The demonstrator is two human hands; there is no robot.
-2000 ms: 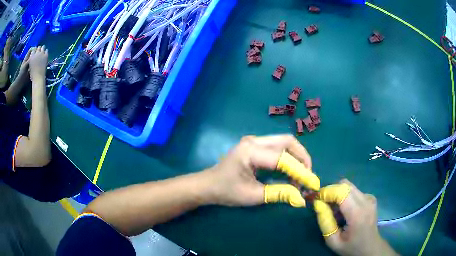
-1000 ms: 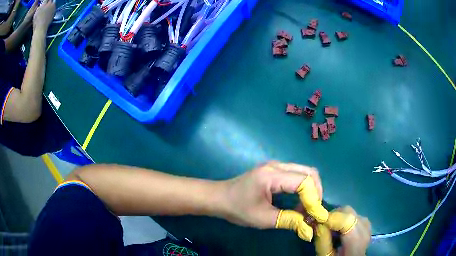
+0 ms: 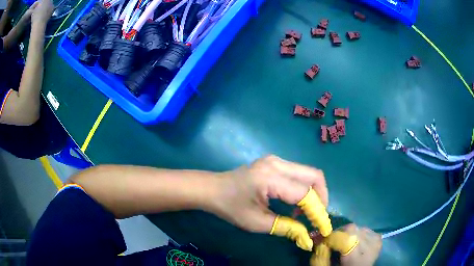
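My left hand (image 3: 275,195), with yellow finger cots on thumb and finger, pinches a small brown-red connector housing (image 3: 315,237) at the lower centre right. My right hand (image 3: 358,244), also in yellow cots, meets it from the right, its fingertips touching the left ones. The right hand is partly blurred and near the bottom edge. A grey-white cable (image 3: 416,224) runs from behind the right hand up to the right. What the right fingertips hold is hidden. Several loose housings (image 3: 333,133) lie on the green table.
A blue bin (image 3: 150,115) with black ribbed connectors and white cables stands at upper left. Cable branches with bare wire ends (image 3: 426,150) lie at right. Another blue bin (image 3: 400,9) is at the top edge. Another person's arm (image 3: 34,72) shows at far left. Yellow tape lines cross the table.
Since the earliest frame the view has shifted, and my hands sit lower in the picture. The fingertips stay together around the housing. The wire ends at right look slightly moved.
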